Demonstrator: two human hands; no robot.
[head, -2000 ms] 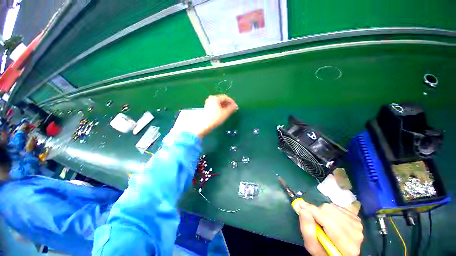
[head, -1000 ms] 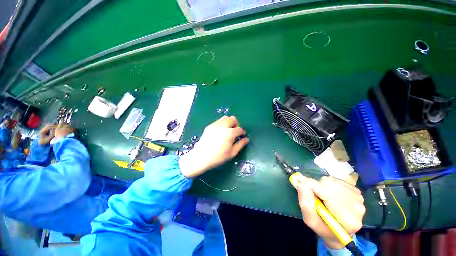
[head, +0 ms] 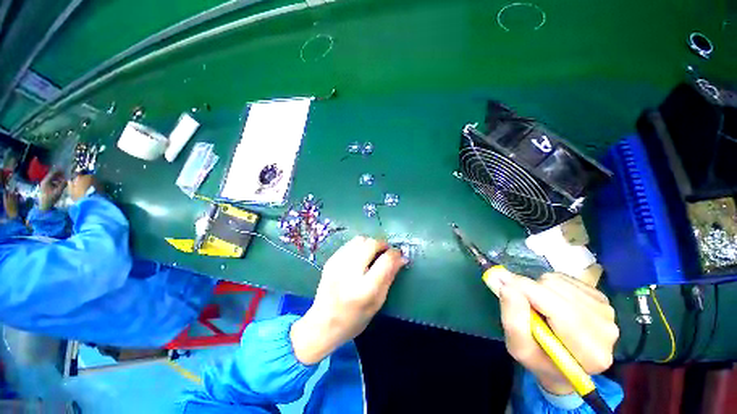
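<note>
My right hand (head: 558,327) holds the yellow soldering iron (head: 543,331) like a pen, its tip pointing up and left above the mat. My left hand (head: 351,287) is low over the mat, fingertips at a silvery flat cluster (head: 409,249); the fingers partly hide it, and I cannot tell whether they grip a piece. A pile of small wired components (head: 307,225) with red and dark leads lies left of that hand. Several small bluish-white discs (head: 367,179) lie spaced out beyond it. A thin wire strand runs from the yellow-black holder (head: 229,230) toward my left hand.
The black fan (head: 529,166) stands right of centre, with a white and tan pad (head: 563,245) before it. The blue soldering station (head: 634,210) is at right. A white sheet (head: 267,151) bears a round dark part (head: 269,175). A roll (head: 142,141) and a coworker's blue sleeve (head: 97,234) are left.
My left hand has moved from the far part of the mat back to the silvery cluster, uncovering the discs and wired pile. The view has tilted down. The iron stays in my right hand.
</note>
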